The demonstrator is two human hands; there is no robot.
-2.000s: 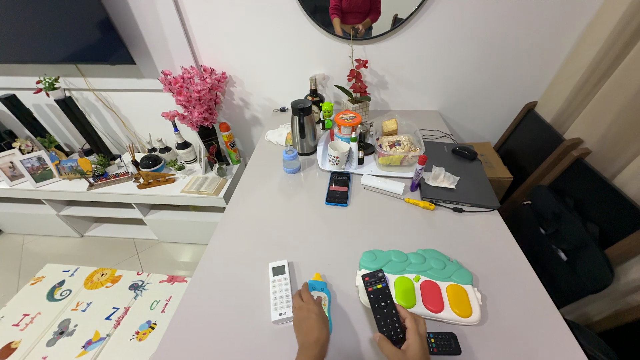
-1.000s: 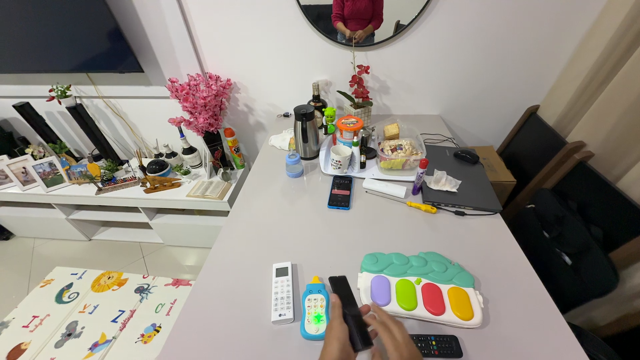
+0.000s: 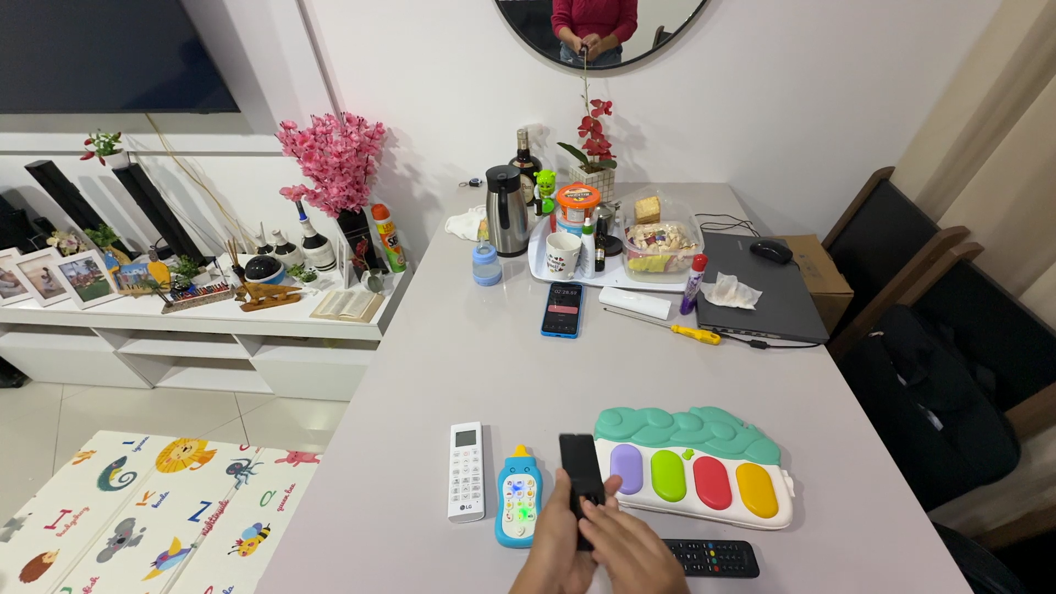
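Observation:
My left hand [image 3: 554,536] is wrapped around a black remote control [image 3: 582,466], its plain back facing up. My right hand [image 3: 631,540] lies over the lower end of that remote, fingers touching it. To the left are a blue toy phone [image 3: 519,501] with lit buttons and a white air-conditioner remote [image 3: 467,473]. Just right of the hands sits a toy piano [image 3: 695,468] with a green top and coloured keys. A second black remote [image 3: 716,558] lies below it, partly hidden by my right hand.
Farther back are a smartphone [image 3: 562,310], a yellow-handled screwdriver [image 3: 695,333], a baby bottle [image 3: 487,266], a steel thermos [image 3: 507,211], a mug [image 3: 563,255] on a tray and a closed laptop [image 3: 763,289]. Chairs [image 3: 879,235] stand along the right side.
My left hand has left the toy phone and now holds the black remote, which my right hand held earlier. The remote has turned from buttons up to back up. Lights show on the toy phone.

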